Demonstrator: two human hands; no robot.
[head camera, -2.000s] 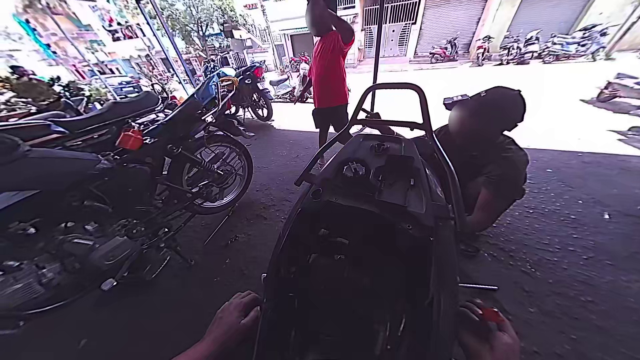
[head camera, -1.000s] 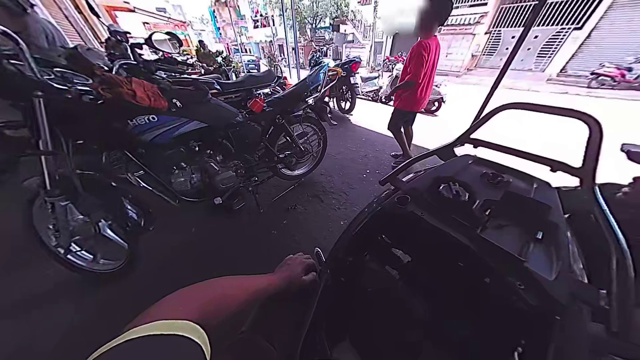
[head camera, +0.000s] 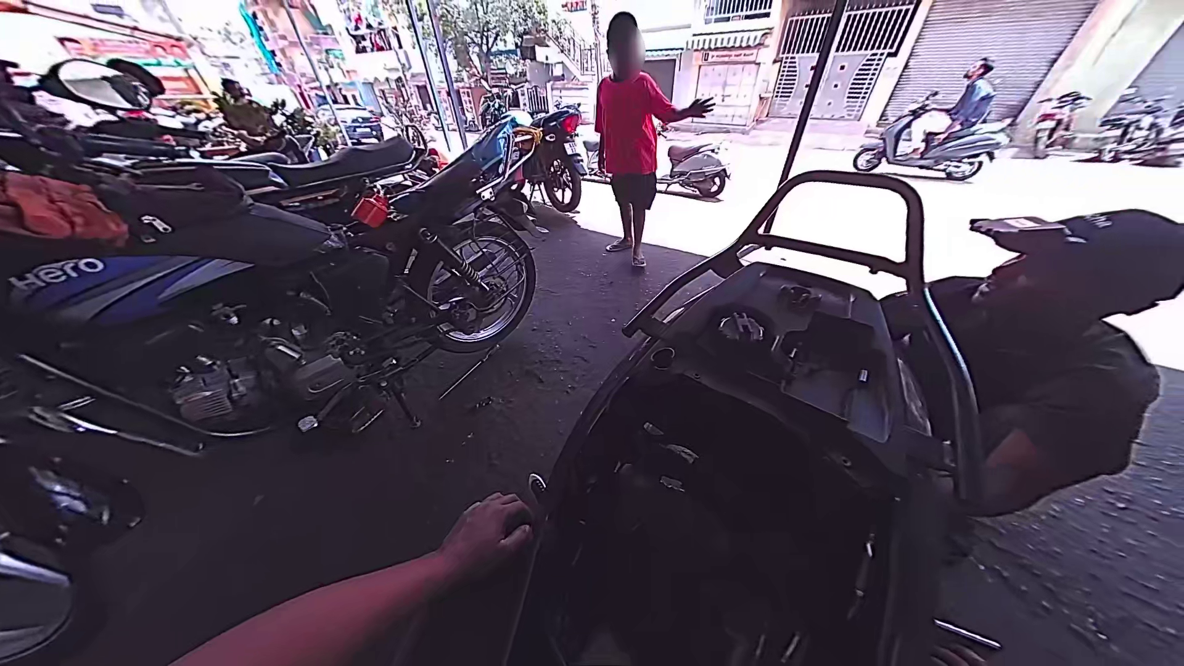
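Observation:
My left hand (head camera: 490, 532) rests, fingers bent, against the left side of a dark scooter body (head camera: 601, 407); whether it grips the edge is unclear. The scooter's seat is off, exposing a deep, dark cavity. Behind that are a round cap (head camera: 740, 326) and a metal grab rail (head camera: 856, 180). At the bottom right edge, only the fingers of my right hand (head camera: 955, 656) show, beside a thin metal rod (head camera: 967, 635). The rest of this hand is out of frame, so its hold is hidden.
A person in a dark cap (head camera: 1064, 398) crouches close against the scooter's right side. A blue-and-black Hero motorcycle (head camera: 268, 277) stands at left. Beyond the grab rail, a person in a red shirt (head camera: 632, 125) stands near a slanting pole (head camera: 809, 102). A rider passes on a scooter (head camera: 934, 148).
The view swung left, then partly back right. My right hand, seen earlier with a red object, is now mostly out of frame. The person in red has an arm stretched out. The passing rider has appeared.

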